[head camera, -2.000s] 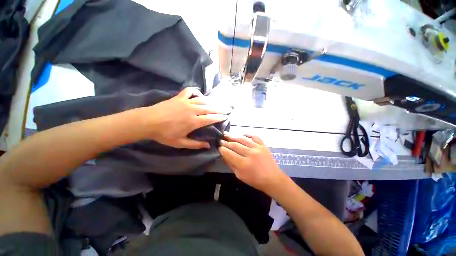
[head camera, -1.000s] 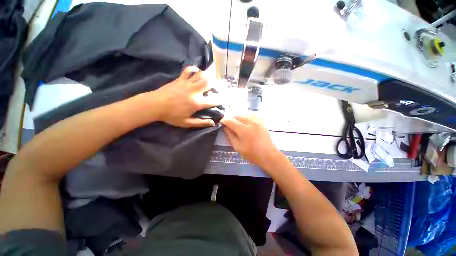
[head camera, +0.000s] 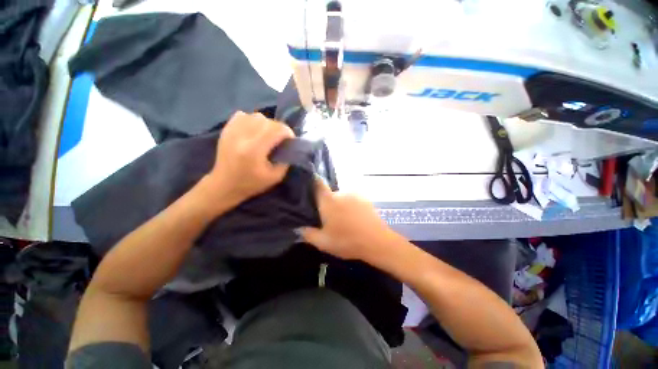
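A dark grey garment piece (head camera: 173, 79) lies bunched left of the needle and runs down over the table's front edge. My left hand (head camera: 252, 155) is closed on the cloth, left of and a little below the needle. My right hand (head camera: 346, 223) pinches the cloth's right side between thumb and fingers near the front edge. A strip of cloth runs up between the hands to the presser foot area (head camera: 328, 126), where lamp glare hides the detail. The white sewing machine head (head camera: 433, 72) with "JACK" lettering stands above.
Black scissors (head camera: 509, 176) lie right of the needle, beside white scraps (head camera: 555, 184) and a red stick (head camera: 607, 176). The ruler-marked table edge (head camera: 462, 218) runs across the front. Dark cloth (head camera: 22, 108) heaps at far left. A blue basket (head camera: 591, 295) stands below right.
My left hand has gone from lying spread on the cloth to gripping it. My right hand has moved down and turned with the cloth's edge. The cloth is more bunched between the hands.
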